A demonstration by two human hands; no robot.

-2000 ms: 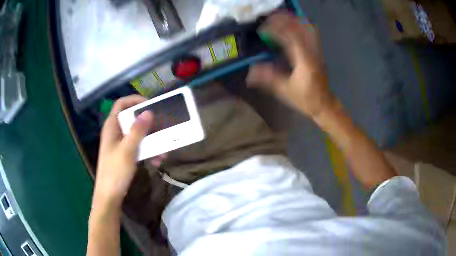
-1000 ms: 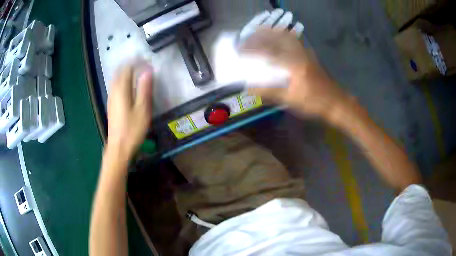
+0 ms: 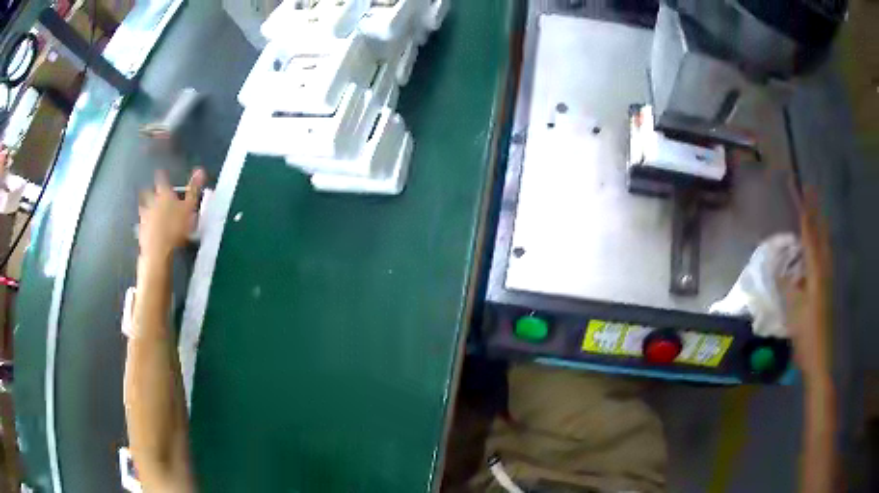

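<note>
My left hand (image 3: 172,217) is over the conveyor belt at the left, fingers spread. A white housing (image 3: 204,214) shows partly beside its fingers; whether the hand grips it is unclear. A blurred grey part (image 3: 175,114) lies on the belt beyond the fingertips. My right hand (image 3: 805,279) is blurred and seen edge-on at the right of the press plate, against a crumpled white glove (image 3: 766,284); its grip is unclear. A white workpiece (image 3: 678,157) sits in the dark fixture (image 3: 679,186), close under the silver-grey horn (image 3: 686,82).
White housings (image 3: 337,91) are heaped on the green worktop (image 3: 337,318). More housings lie on the belt (image 3: 92,337), partly behind my left forearm. A green button (image 3: 531,327), red stop (image 3: 662,347) and second green button (image 3: 762,359) line the front of the press plate (image 3: 578,221).
The view has swung left, showing more worktop and belt. My left hand has gone from the press to the belt; the windowed housing it held earlier is no longer seen in it. My right hand remains near the glove.
</note>
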